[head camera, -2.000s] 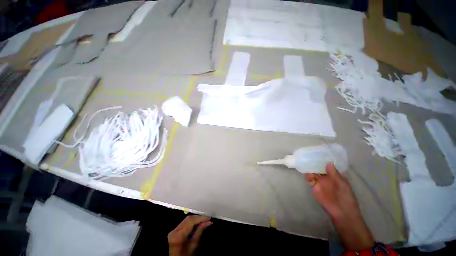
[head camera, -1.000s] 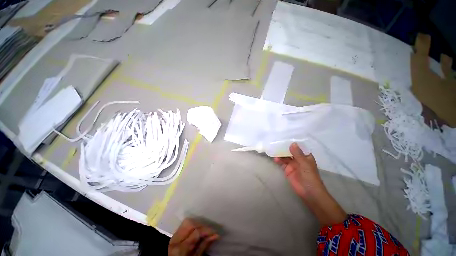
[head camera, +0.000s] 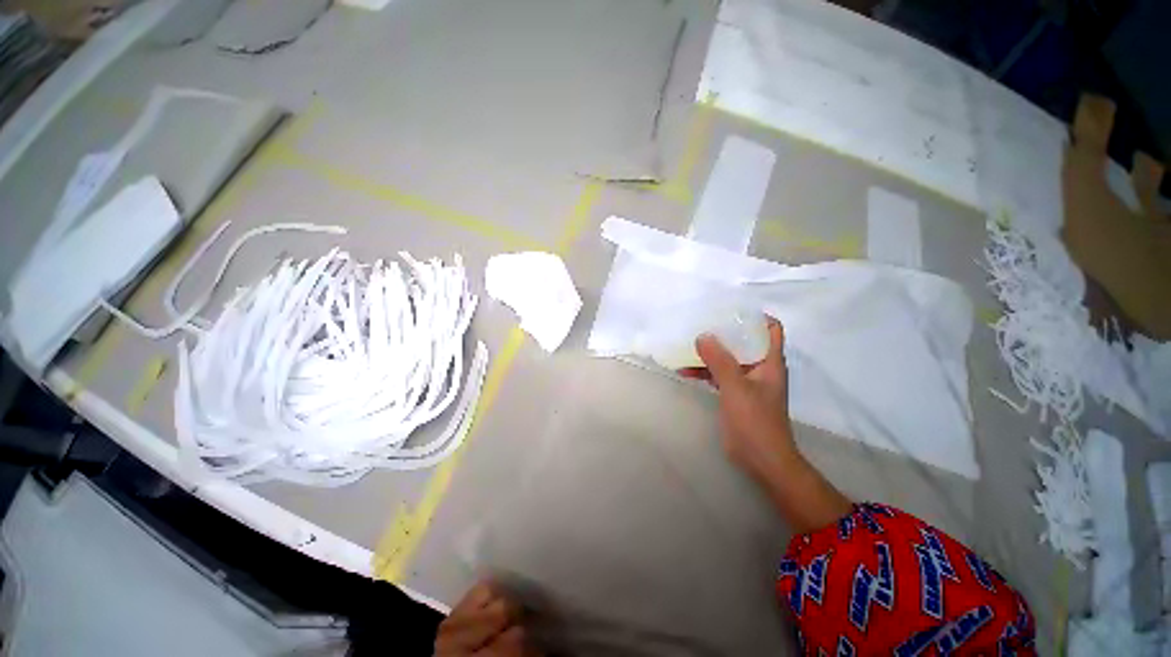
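The white body piece (head camera: 886, 366) lies in front of me with two straps pointing away; its upper edge is folded over. My right hand (head camera: 745, 392) is shut on the translucent glue bottle (head camera: 738, 339), held over the left part of the body piece. The nozzle is hard to make out against the white fabric. My left hand (head camera: 485, 621) is at the table's front edge, blurred and cut off by the picture's bottom; whether it holds anything cannot be seen.
A heaped cord bundle (head camera: 340, 366) and a small white cloth (head camera: 537, 298) lie left of the body piece. Folded white pieces (head camera: 109, 257) are far left. Trimmings (head camera: 1034, 340) and a brown cardboard template (head camera: 1115, 212) are at right. A panel stack (head camera: 141, 584) is below the table edge.
My right hand has carried the glue bottle from the bare cloth up and left over the body piece, and the bottle is now turned differently. My left hand stays near the front edge.
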